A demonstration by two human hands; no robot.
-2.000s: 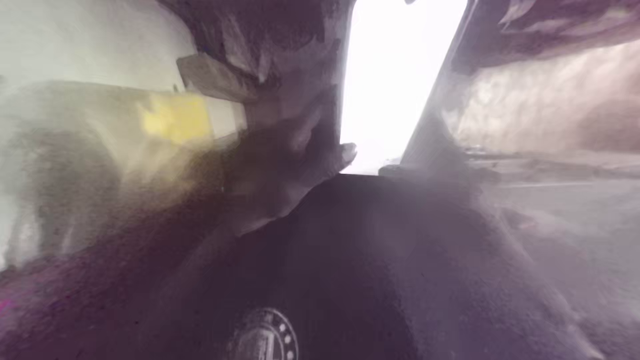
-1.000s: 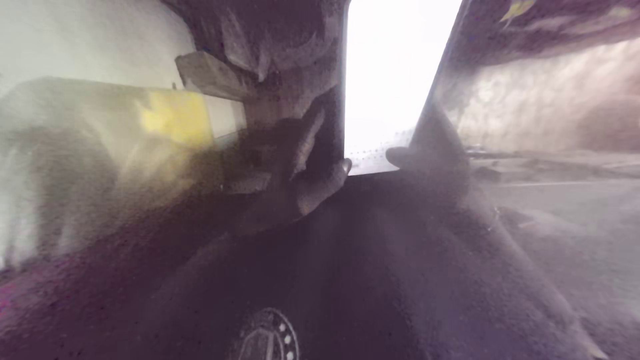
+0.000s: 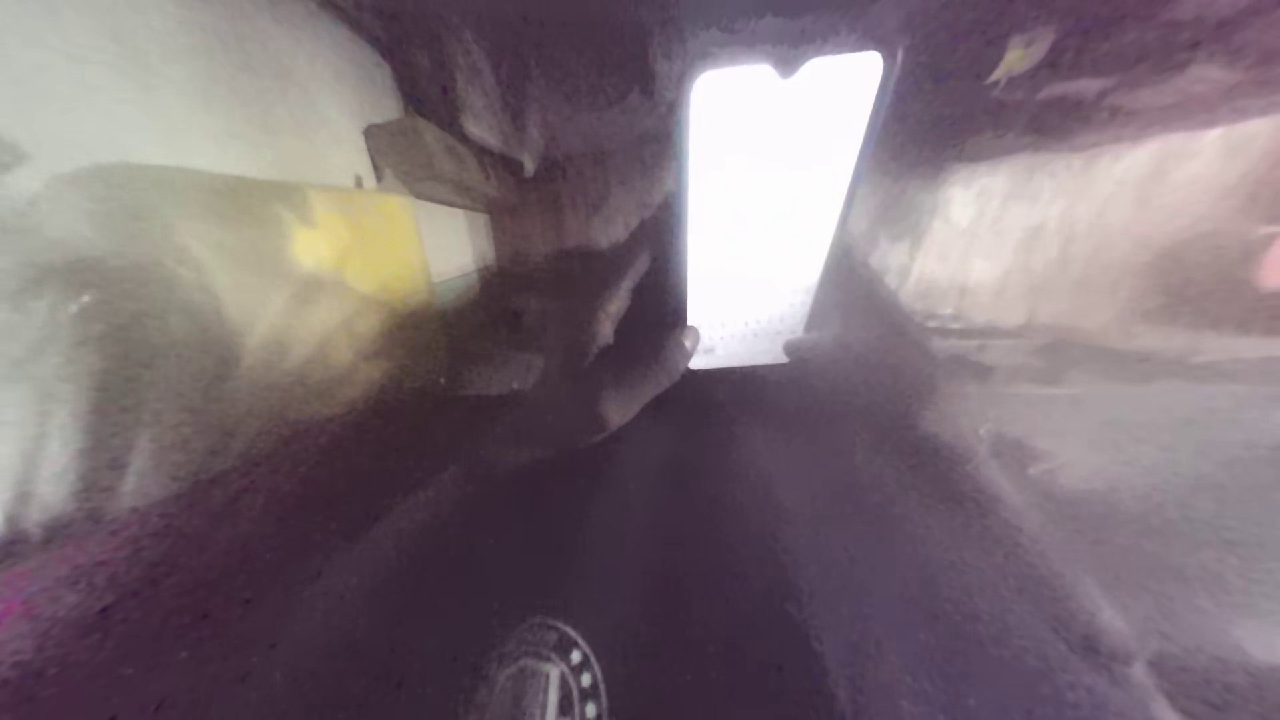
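Observation:
A smartphone [image 3: 775, 210] with a glaring white screen stands upright at the upper middle of the head view, its lower end toward me. My left hand [image 3: 640, 375] holds its lower left side, the thumb tip at the corner of the screen. Faint rows of marks, like a keyboard, show low on the screen. My right hand [image 3: 850, 335] is dim and blurred at the phone's lower right, with a thumb near the bottom edge. Its other fingers are hidden in the dark.
My dark garment [image 3: 680, 560] with a round printed emblem [image 3: 548, 680] fills the lower middle. To the left are a yellow patch [image 3: 365, 240] and a grey block-like thing [image 3: 435, 165]. A pale, blurred surface [image 3: 1060, 235] lies at the right.
The phone has come lower in the view, so its notched top edge now shows. The right thumb, over the screen's lower right one second ago, is now nearer its edge.

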